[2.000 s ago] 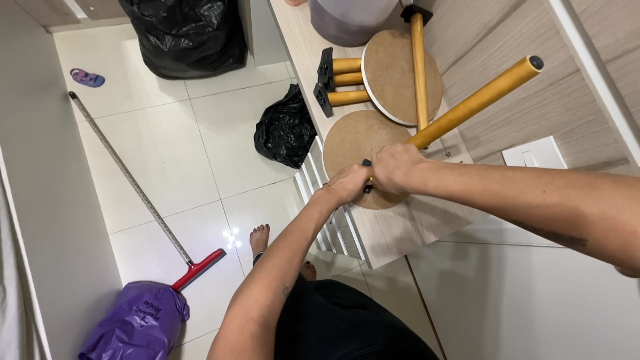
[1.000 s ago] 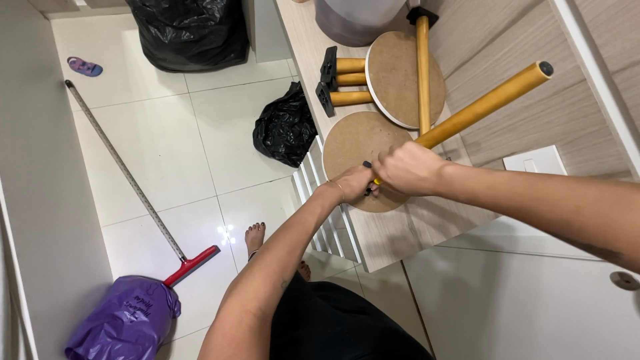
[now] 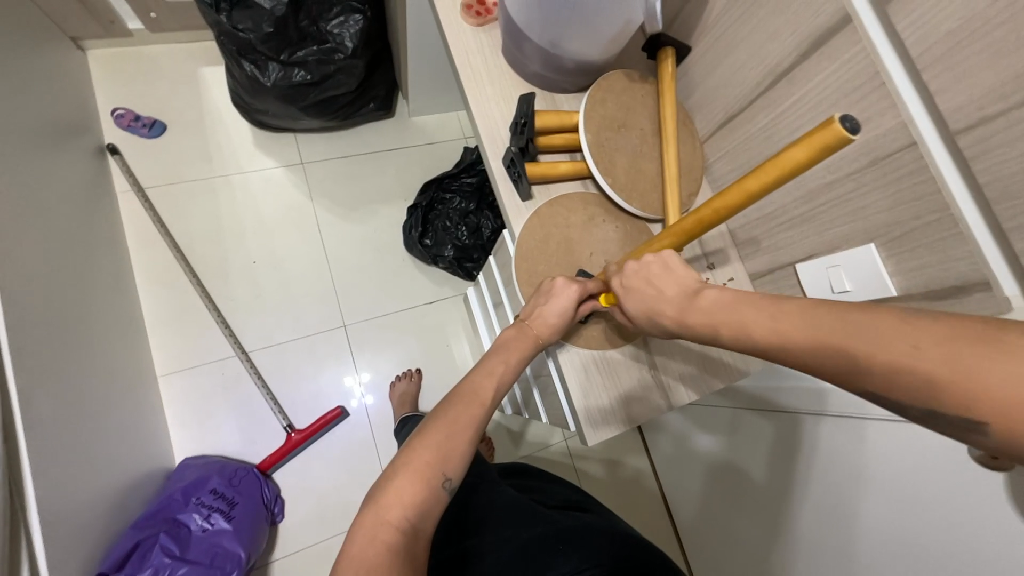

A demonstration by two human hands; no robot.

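My right hand (image 3: 656, 294) is closed around the lower end of a yellow wooden leg (image 3: 752, 188) that points up and to the right. My left hand (image 3: 556, 308) meets it at that end, its fingers on a small black and yellow piece (image 3: 606, 300), mostly hidden by the hands. Both are above a round fibreboard disc (image 3: 568, 232) on the wood-look counter (image 3: 608, 400). Behind it lies a second, white-edged disc (image 3: 632, 136), with another yellow leg (image 3: 668, 136) across it and several legs with black brackets (image 3: 522, 136) beside it. Small screws (image 3: 728, 281) lie right of my hands.
A translucent bin (image 3: 564, 40) stands at the counter's back. A light switch (image 3: 844, 274) is on the wall. On the floor are black plastic bags (image 3: 308, 64), a squeegee (image 3: 300, 438), a purple bag (image 3: 200, 512) and a flip-flop (image 3: 138, 123).
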